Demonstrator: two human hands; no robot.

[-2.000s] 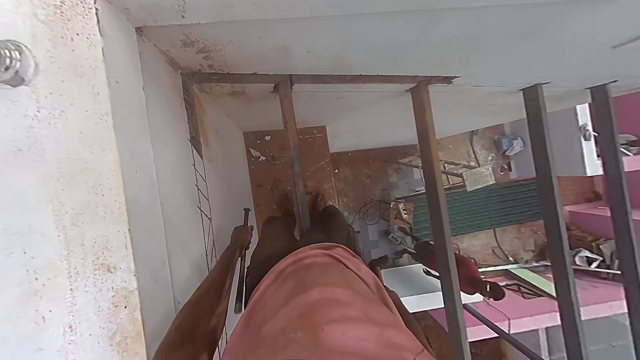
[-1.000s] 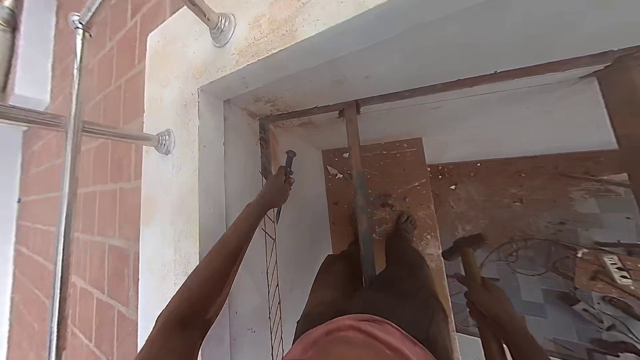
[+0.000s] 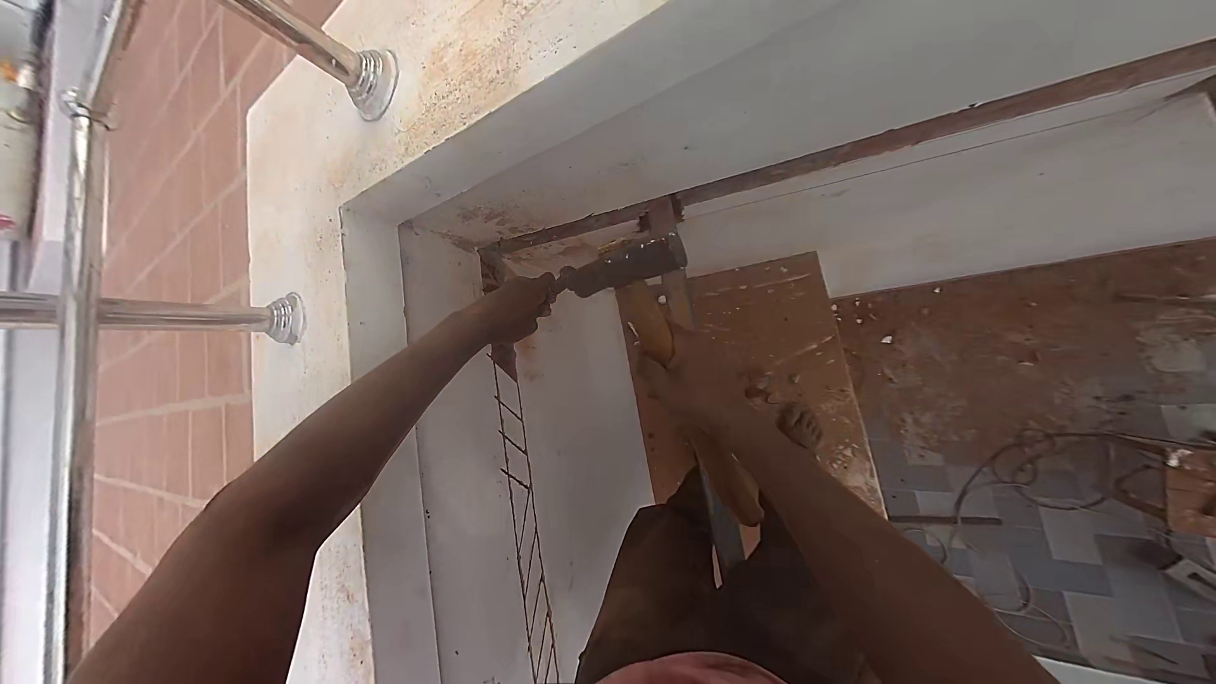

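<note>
My left hand (image 3: pixel 518 309) grips a metal chisel, mostly hidden, at the inner corner of the white wall opening. My right hand (image 3: pixel 692 380) is closed on the wooden handle of a hammer (image 3: pixel 629 266). The hammer's dark head is beside my left hand, at the visible end of the chisel; whether they touch is unclear. Behind the hammer a metal bar (image 3: pixel 670 223) runs down from a rusty metal frame strip (image 3: pixel 807 166). A groove with thin metal rods (image 3: pixel 518 456) runs down the wall below my left hand.
Polished metal railings (image 3: pixel 81 313) stand at the left on the stained wall top (image 3: pixel 294 380). Far below, a brown board (image 3: pixel 760 332) lies by my feet, with cables (image 3: pixel 1007 465) on the tiled floor at the right.
My right hand has brought the hammer up and left, close to my left hand. Two seconds ago my left hand was lower, with the tool upright along the wall. The view has shifted left.
</note>
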